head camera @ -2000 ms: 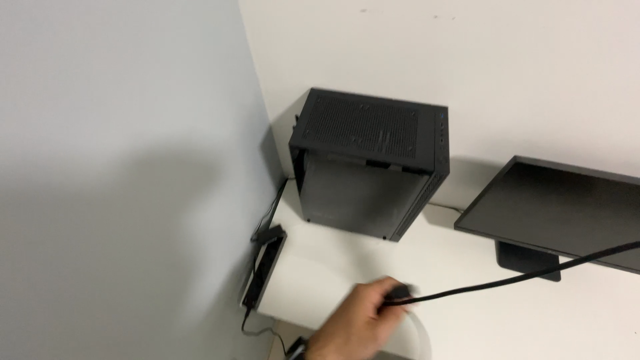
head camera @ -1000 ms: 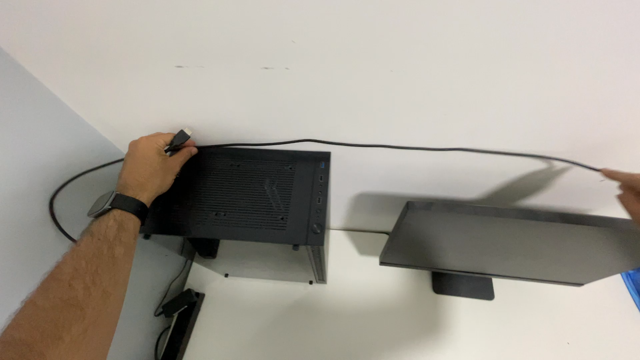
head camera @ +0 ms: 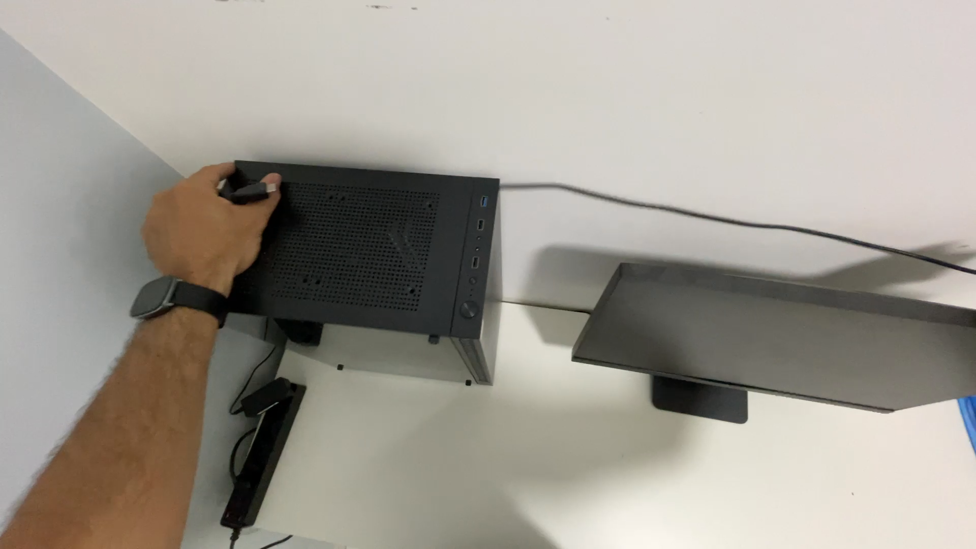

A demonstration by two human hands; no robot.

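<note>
My left hand [head camera: 206, 225], with a smartwatch on its wrist, grips the black plug of a cable [head camera: 248, 192] at the rear left corner of a black computer tower case [head camera: 351, 244]. The plug's metal tip points right, over the perforated top panel. Behind the tower the black cable [head camera: 671, 210] runs out along the wall to the right edge. My right hand is out of view; only a shadow falls on the wall there. To the right of the tower stands a black monitor [head camera: 762, 335] on its stand.
A black power strip [head camera: 263, 465] with a power adapter [head camera: 267, 396] plugged in lies along the left edge of the white desk [head camera: 427, 473]. Thin cords hang beside it. The walls meet in a corner behind the tower. A blue object [head camera: 968, 419] shows at the right edge.
The cable ran above the tower's back edge a second ago; now it passes down behind the tower. My right hand, at the right edge then, has left the view. My left hand still holds the plug.
</note>
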